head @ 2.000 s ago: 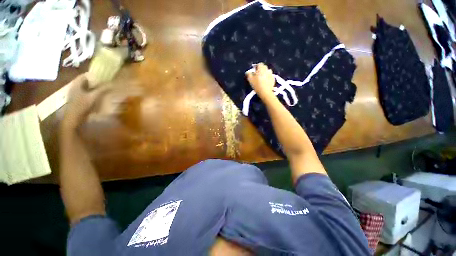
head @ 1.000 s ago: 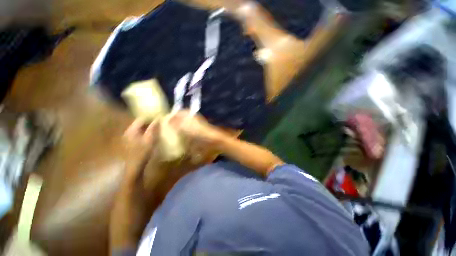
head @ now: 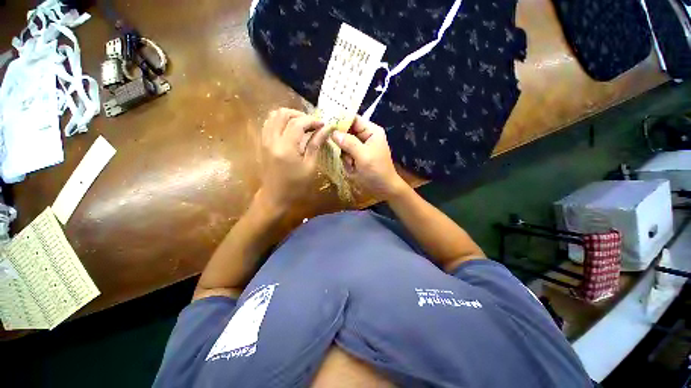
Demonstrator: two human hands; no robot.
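A pale yellow printed ticket sheet (head: pixel 350 72) is held upright in front of me, over the near left edge of the dark floral cut panels (head: pixel 447 91). My left hand (head: pixel 292 151) grips its lower part from the left. My right hand (head: pixel 369 158) pinches it from the right, the fingertips of both hands close together. The sheet's lower end hangs below the fingers and is partly hidden. A white tie strip (head: pixel 424 48) lies across the panels, with a loop beside the ticket sheet.
More ticket sheets (head: pixel 47 269) and a ticket strip (head: pixel 85 177) lie at the left. White ties and sheets (head: pixel 32 114) and metal clamps (head: pixel 135 96) lie at the upper left. Smaller dark panels (head: pixel 606 36) are at the upper right. A box (head: pixel 611 224) and red-checked stool (head: pixel 601 265) stand beyond the edge.
My right hand has left the tie on the panels and my left hand has come from the left. Both now meet at the ticket sheet, which was blurred earlier.
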